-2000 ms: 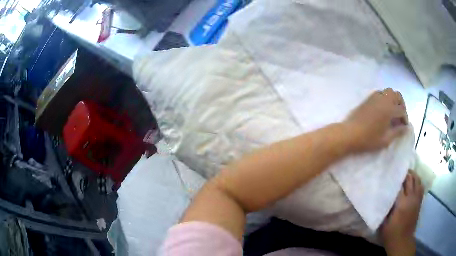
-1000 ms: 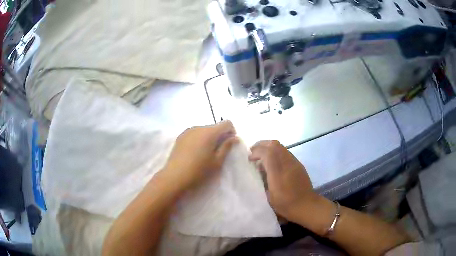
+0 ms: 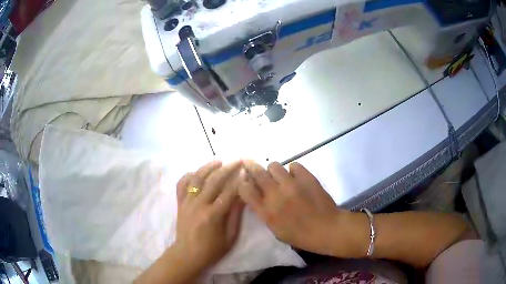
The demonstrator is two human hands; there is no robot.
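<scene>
A white cloth piece [image 3: 111, 194] lies on the machine table over beige cloth [image 3: 94, 50]. My left hand [image 3: 208, 208], with a ring, is on the white cloth near its upper right edge, fingers bent over it. My right hand [image 3: 288, 199], with a bracelet on the wrist, meets it from the right. The fingertips of both hands come together at the cloth edge and hold it there; the exact grip is hidden under the fingers. The needle area [image 3: 258, 102] of the sewing machine [image 3: 310, 41] is above the hands, with no cloth under it.
Thread snips with yellow-orange parts [image 3: 458, 62] lie at the right of the machine. A cord [image 3: 424, 83] crosses the table. A measuring tape [image 3: 388, 191] runs along the front edge. Grey cloth [image 3: 488, 194] is at the far right.
The view first swung right to the machine, then moved closer to it. Both hands have come together at the white cloth's edge, and the cloth sits lower, farther from the needle area.
</scene>
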